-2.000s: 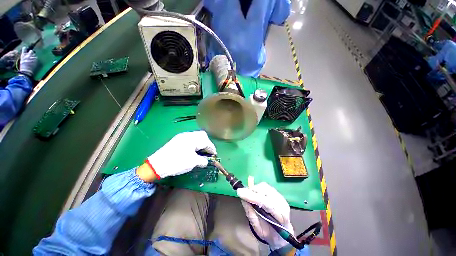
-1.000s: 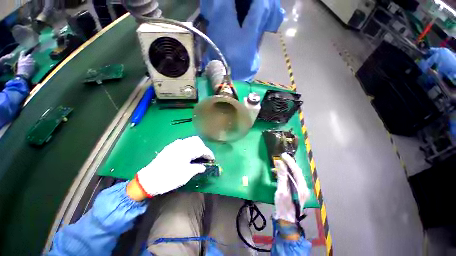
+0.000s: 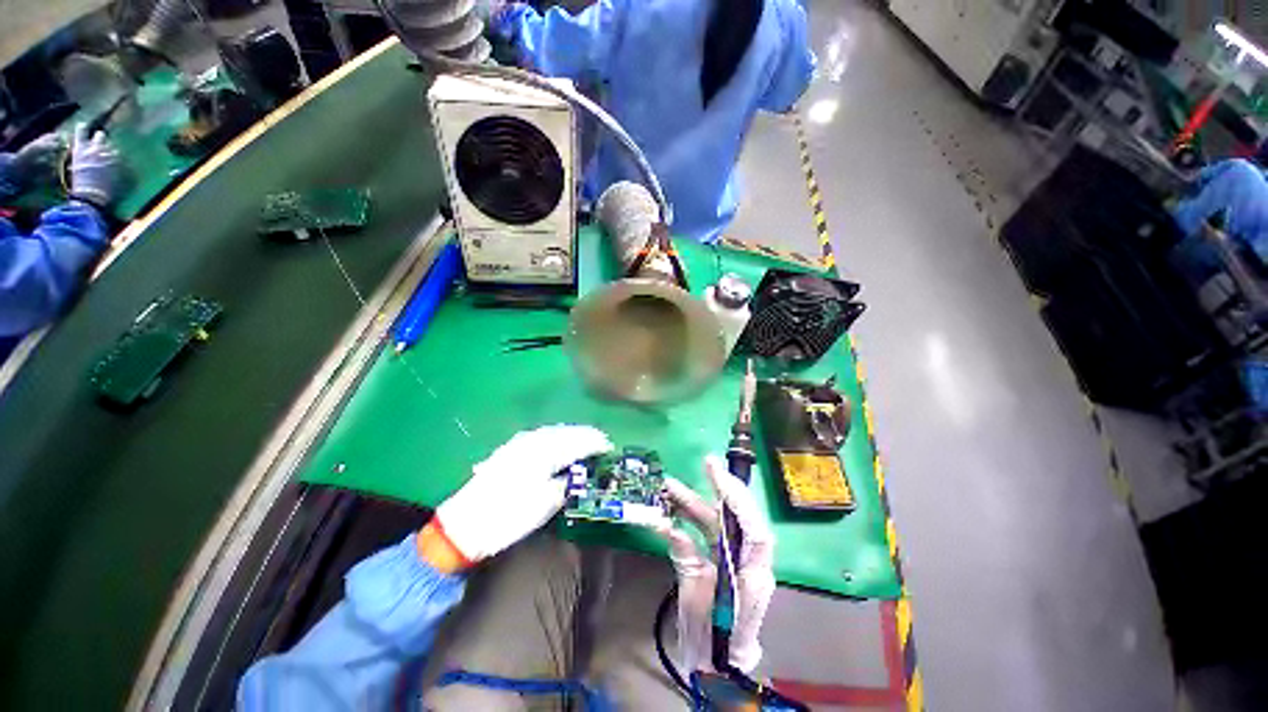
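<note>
My left hand (image 3: 512, 487), in a white knit glove with an orange-red cuff, holds a green circuit board (image 3: 620, 487) by its left edge, component side up, near the mat's front edge. My right hand (image 3: 723, 556), in a looser white glove, holds the soldering iron (image 3: 741, 452) upright, tip pointing away from me; its fingertips also touch the board's right edge. The iron stand (image 3: 811, 413) and yellow-orange sponge (image 3: 815, 480) are right of the iron.
On the green mat (image 3: 515, 403) stand a tan fume funnel (image 3: 647, 341), white ionizing blower (image 3: 504, 188), black fan (image 3: 802, 317) and white bottle (image 3: 727, 295). Tweezers (image 3: 533, 342) and a blue stick (image 3: 427, 298) lie left. The conveyor (image 3: 209, 473) carries two boards. A person in blue stands behind.
My right hand has moved left from the stand and sponge to the board, with the iron now upright. The board now shows its component side. The person behind has shifted.
</note>
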